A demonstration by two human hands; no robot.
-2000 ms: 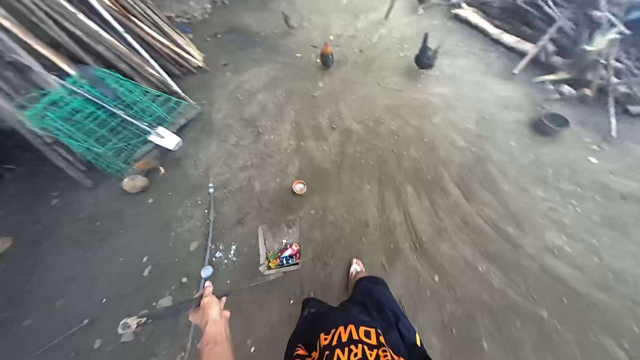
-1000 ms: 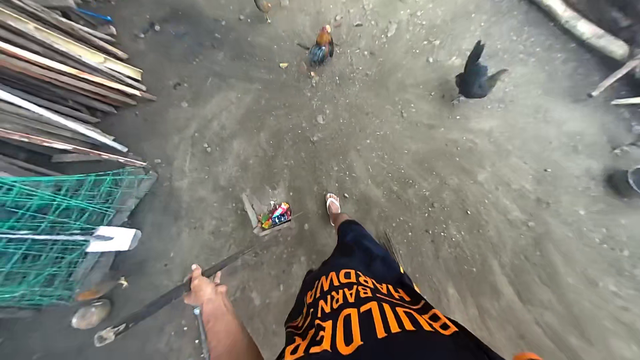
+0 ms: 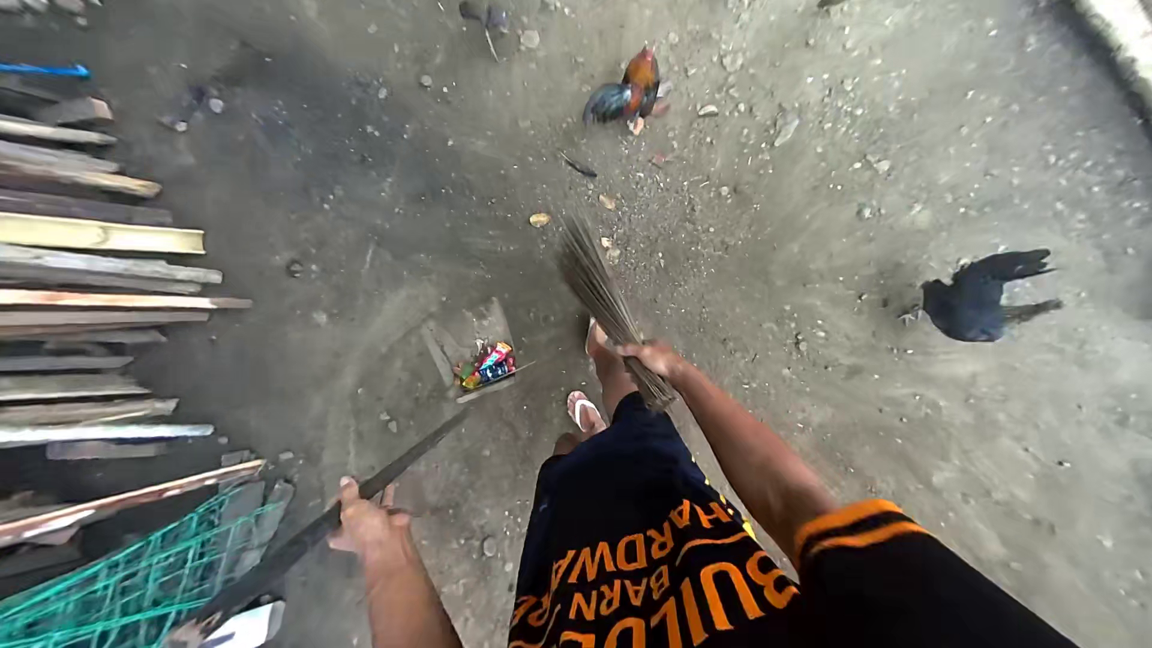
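My left hand (image 3: 369, 522) grips the dark wooden handle (image 3: 297, 544) of a dustpan (image 3: 441, 355), whose pan lies low over the dirt ground at centre left with colourful wrappers (image 3: 493, 364) in it. My right hand (image 3: 655, 358) is closed around the bound end of a stick broom (image 3: 598, 279). The broom's thin bristles point away from me, towards the loose leaves (image 3: 540, 220) and pebbles. The broom is just right of the dustpan, apart from it.
A rooster (image 3: 627, 93) stands ahead and a black chicken (image 3: 981, 297) at the right. Stacked wooden poles (image 3: 99, 234) line the left side, with green wire mesh (image 3: 135, 576) below them. A pale log (image 3: 1120, 36) lies at the far upper right. My sandalled feet (image 3: 585, 409) are beside the dustpan.
My right hand and the stick broom have come into view. The black chicken and the rooster appear nearer. The small round bowl seen two seconds ago is out of view.
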